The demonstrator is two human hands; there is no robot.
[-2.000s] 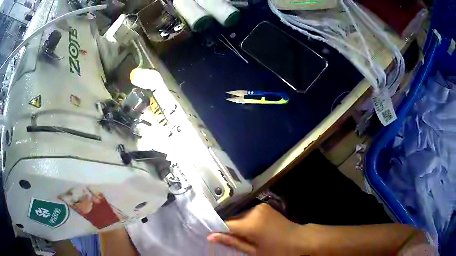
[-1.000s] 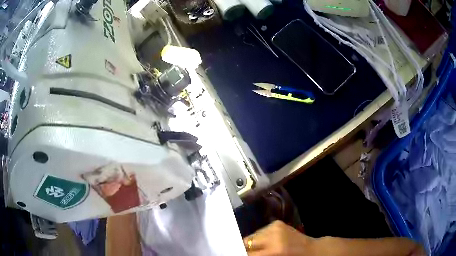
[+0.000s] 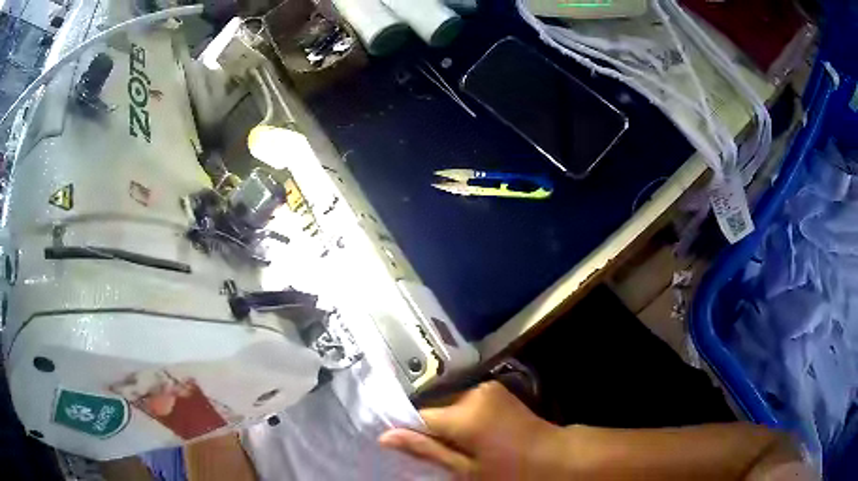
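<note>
The white sewing machine (image 3: pixel 141 282) fills the left side. A pale white-lilac garment piece (image 3: pixel 329 427) runs from the presser foot (image 3: pixel 337 346) down to the bottom edge. My right hand (image 3: pixel 470 432) holds the cloth's right edge just below the machine bed, thumb on top and fingers at the edge. Of my left arm only a part shows at the bottom left, behind the machine head; my left hand is hidden by the head and cloth. The machine bed (image 3: pixel 376 310) is brightly lit.
Thread snips (image 3: pixel 494 184), a smartphone (image 3: pixel 546 105) and tweezers (image 3: pixel 450 89) lie on the dark mat. Thread cones (image 3: pixel 400 19) and a bobbin box (image 3: pixel 315 38) are at the far edge. White cords (image 3: pixel 724 141) hang at the right edge. A blue basket (image 3: pixel 715 310) holds bluish pieces.
The view swung and came back. Since one second ago, my right hand has moved up from the bottom edge to the cloth beside the bed and grips its edge.
</note>
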